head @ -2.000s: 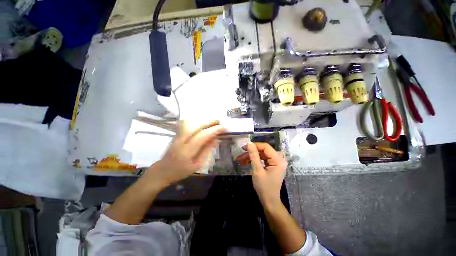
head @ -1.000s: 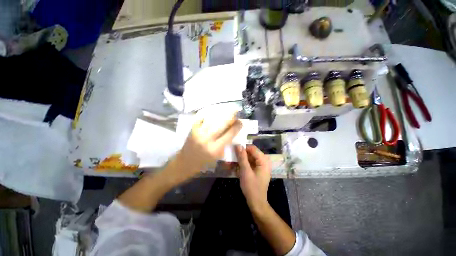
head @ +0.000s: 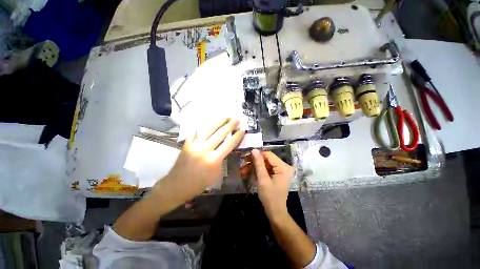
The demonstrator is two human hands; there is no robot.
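A white fabric piece [head: 252,140] lies in front of the presser foot and needle area [head: 253,100] of the overlock machine. My left hand [head: 208,152] rests on the white fabric, fingers spread towards the foot. My right hand [head: 268,171] pinches the near edge of the piece between thumb and fingers. Sewn white pieces [head: 208,94] pile behind and left of the foot, overexposed by the lamp. A stack of cut pieces [head: 152,160] with grey-brown edges lies left of my left hand and is partly hidden by it.
The black machine lamp [head: 159,79] hangs over the pile. Cream-yellow tension dials [head: 318,101] stand on the machine. Scissors [head: 404,126] and red-handled pliers [head: 432,97] lie at the right, above the tool recess [head: 397,160]. Large white fabric [head: 39,173] drapes far left.
The view has shifted slightly. Both hands stay close to the foot, the left flat on the fabric and the right at its near edge. The pile behind the foot has changed shape.
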